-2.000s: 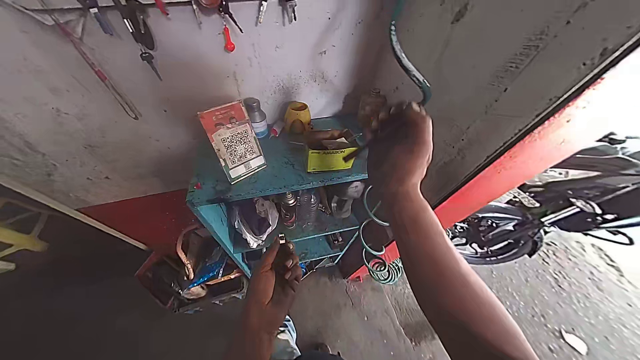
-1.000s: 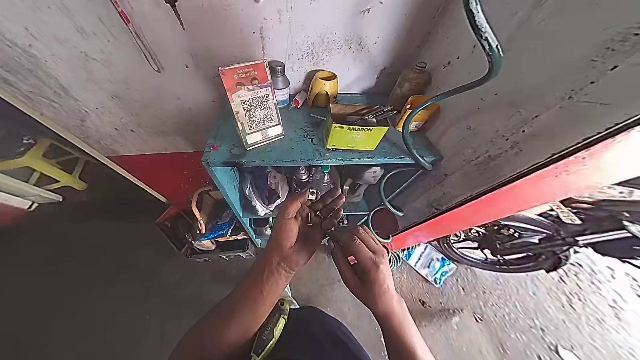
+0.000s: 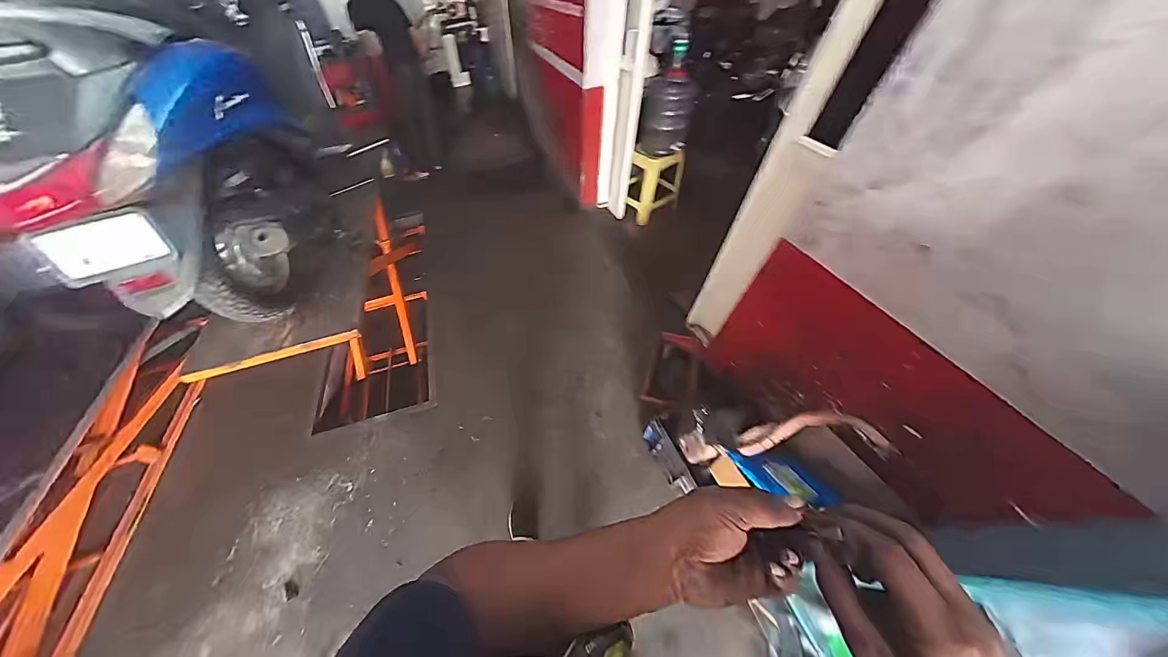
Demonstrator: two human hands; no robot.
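My left hand [image 3: 730, 547] is at the lower right, its fingers curled around a small dark object [image 3: 798, 538] that is too blurred to identify. Against the fingertips of the left hand is my right hand [image 3: 894, 570], bent over the same small object; whether it grips the object cannot be told. Behind both hands lies a bin of odds and ends with a blue packet [image 3: 776, 476] and a tan strap or hose [image 3: 812, 424]. At the lower right corner shows the teal shelf top [image 3: 1068, 607].
A blue scooter [image 3: 210, 119] stands on an orange-framed lift [image 3: 392, 283] at the left. A person [image 3: 392, 73] is farther back. A yellow stool [image 3: 655, 182] carries a large water bottle [image 3: 669, 109] by the doorway. A red and white wall [image 3: 912, 392] rises at the right.
The view has swung far to the left, from the shelf to the workshop floor. My hands, apart in the oldest frame, are now together.
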